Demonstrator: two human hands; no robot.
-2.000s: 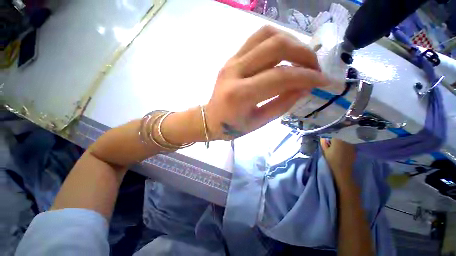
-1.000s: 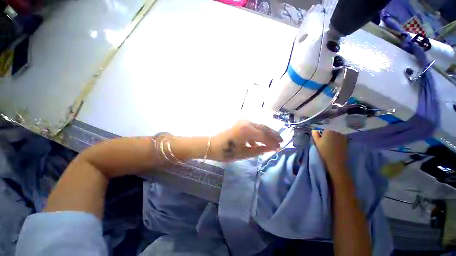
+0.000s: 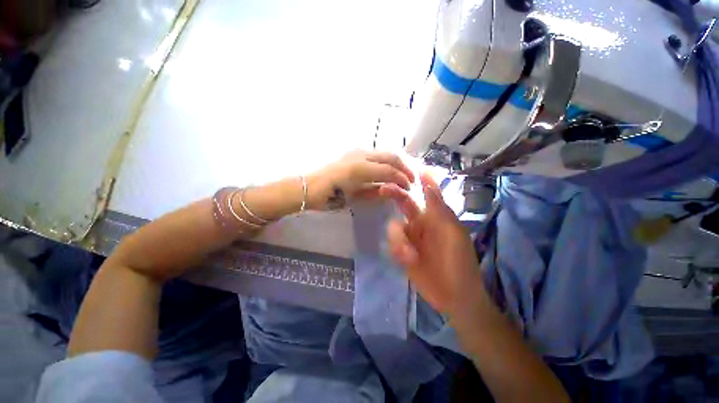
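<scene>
My left hand, with bracelets on its wrist, lies over the upper end of a light-blue cloth band, just left of the needle area. My right hand is raised beside it, thumb and finger bent, its fingertips close to the left ones. Glare washes out the space between the fingertips, so anything held there cannot be made out. The band hangs over the table's front edge. More light-blue garment cloth hangs in folds right of my right forearm. The white sewing machine head stands above; its needle is lost in glare.
A purple cloth strip is tied around the machine arm. A ruler strip runs along the white table's front edge. A dark phone lies at the far left. More blue cloth lies below the edge.
My left hand has come down from the machine head to the cloth. My right hand has left the folds beside the foot and moved left to meet it. The view has shifted closer.
</scene>
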